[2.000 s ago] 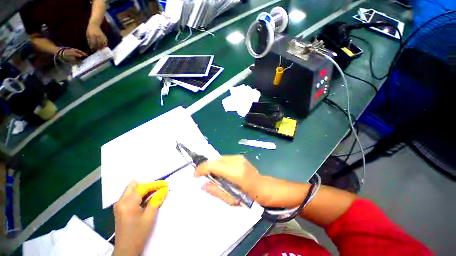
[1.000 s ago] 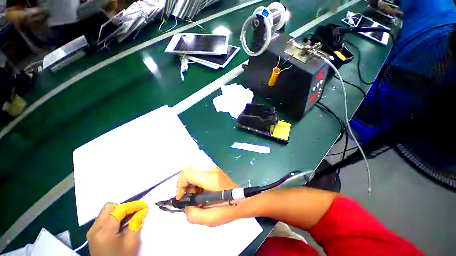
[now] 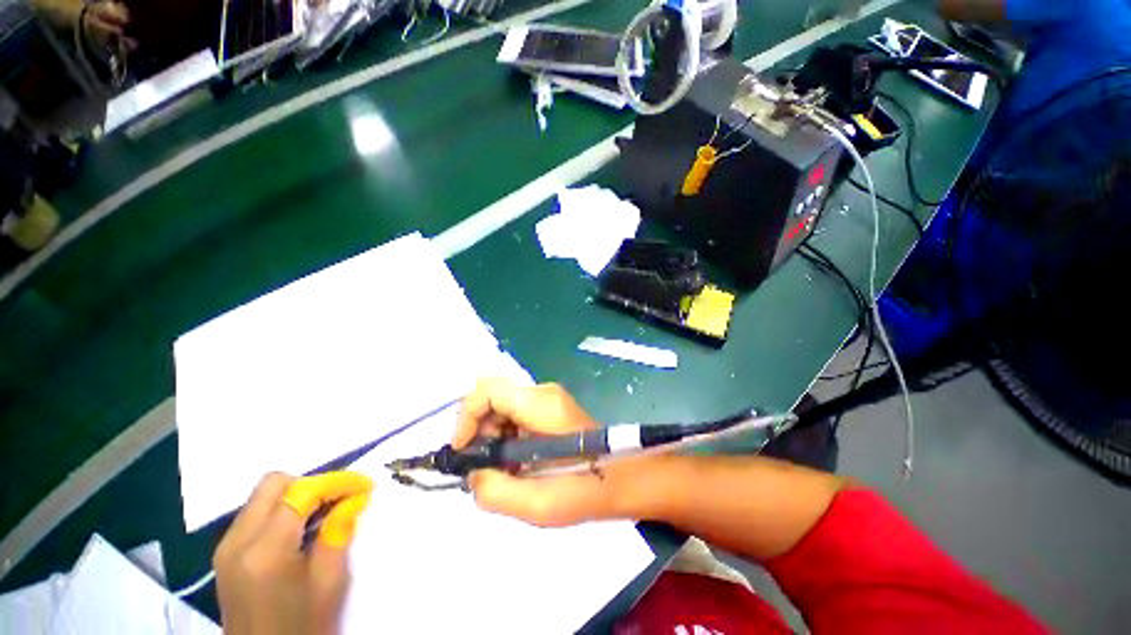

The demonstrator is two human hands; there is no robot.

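Observation:
A white-backed panel (image 3: 496,561) lies nearest me, beside another white panel (image 3: 329,360) on the green bench. My right hand (image 3: 527,453) holds the soldering iron (image 3: 533,449) like a pen, its tip pointing left just above the near panel. My left hand (image 3: 279,546) has yellow finger cots (image 3: 332,502) on its fingers, which are pinched close to the iron tip. A thin dark lead seems to be between them; the exact grip is hard to see. A white cord (image 3: 196,582) runs left from this hand.
The black soldering station (image 3: 732,174) stands at the upper right with an iron stand and yellow sponge (image 3: 709,311), wiping paper (image 3: 590,228) and a white strip (image 3: 629,352) nearby. Dark-faced panels (image 3: 571,52) lie on the belt. A fan (image 3: 1054,273) stands right. A person's hand shows upper left.
The iron has swung from steeply slanted to nearly level, and its tip has come down and left beside my left fingers. Over the last second the hands hold nearly still while the view shifts slightly.

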